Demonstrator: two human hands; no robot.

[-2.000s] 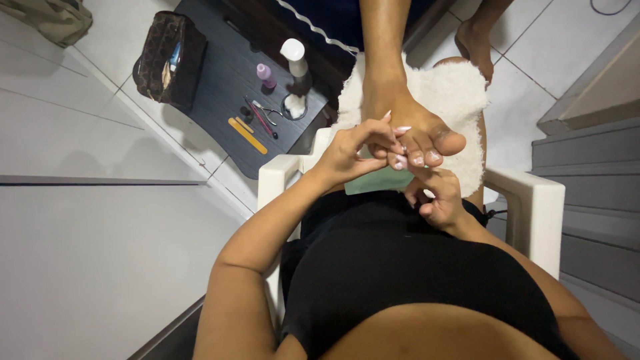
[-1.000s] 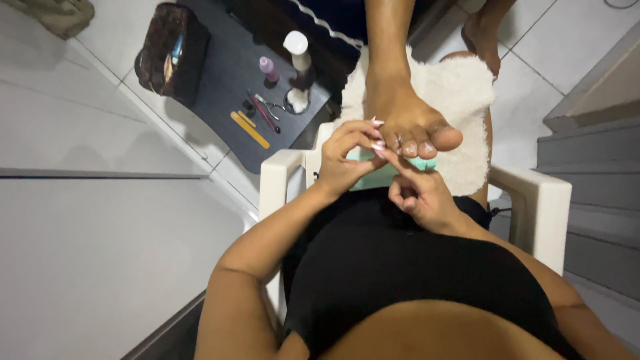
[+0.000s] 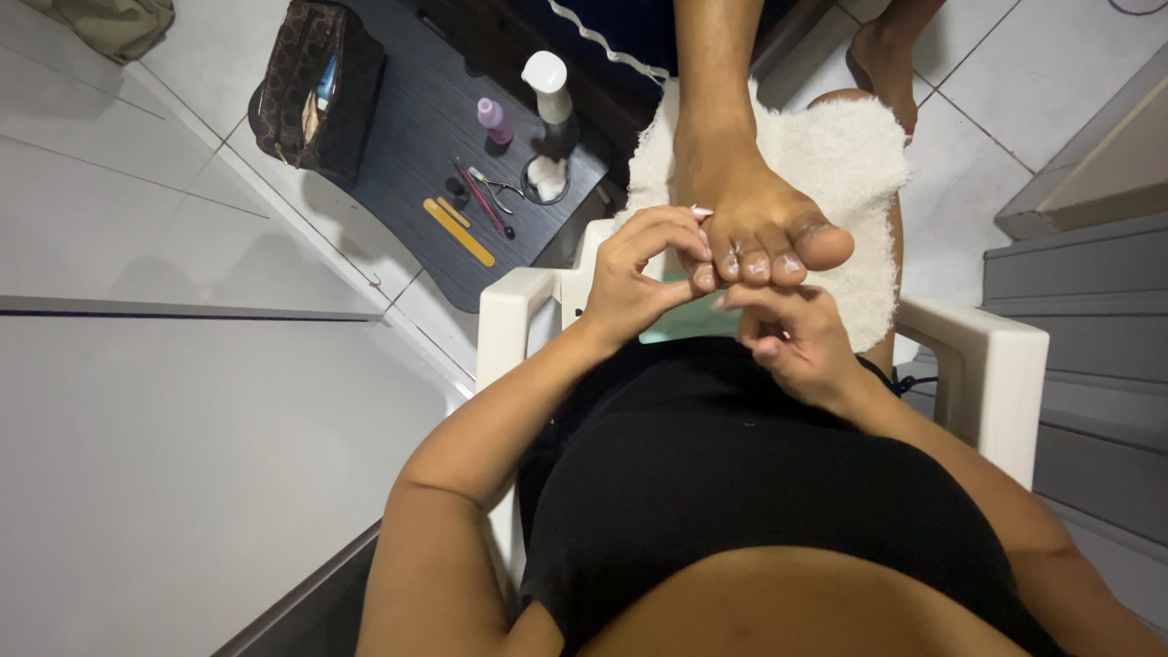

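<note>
Another person's foot (image 3: 744, 192) rests on a fluffy white towel (image 3: 853, 164) over my lap, its toes toward me and wet or coated-looking patches on the nails. My left hand (image 3: 643, 265) has its thumb and fingers around the smallest toe (image 3: 703, 276). Just below the toes is my right hand (image 3: 794, 338), fingers curled, its index fingertip close to the small toe; whether it holds anything small cannot be told. A pale green sheet-like item (image 3: 689, 315) lies under the toes, partly hidden by my hands.
On a dark side table (image 3: 401, 210) are nail files (image 3: 459, 234), a cuticle nipper (image 3: 497, 187), a pink-handled tool (image 3: 484, 196), a purple bottle (image 3: 494, 120), a white-topped bottle (image 3: 547, 87), a dish of cotton (image 3: 547, 178) and a brown bag (image 3: 315, 91). Chair armrests (image 3: 981, 338) flank me.
My right hand has shifted from near my left fingertips to just below the toes. My left hand now grips around the smallest toe; one second ago its fingertips were by my right hand.
</note>
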